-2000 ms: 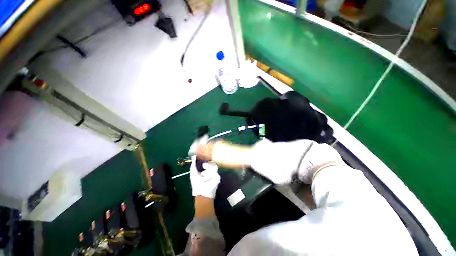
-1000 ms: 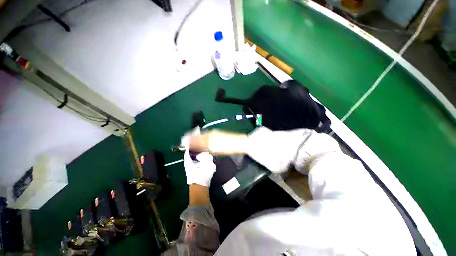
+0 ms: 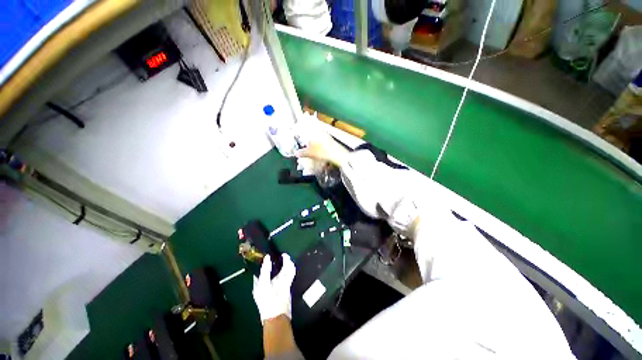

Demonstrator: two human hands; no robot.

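My left hand, in a white glove, grips the lower end of a black smart lock on the dark green mat. Gold hardware and a red-white sticker show on the lock's left side. My right hand, fingers bare, reaches to the back by the crumpled white tissue and the clear bottle with a blue cap. Clear crinkled plastic shows below it. Whether its fingers hold anything cannot be told.
More black locks stand at left. A black bag lies partly under my right arm. A small black oblong, green-and-white bits, a black plate and a white card lie nearby. The green conveyor runs at right.
My hands, together before, are apart. My right hand has moved back to the tissue and bottle. My left hand is on the lock lying on the mat. The view has shifted.
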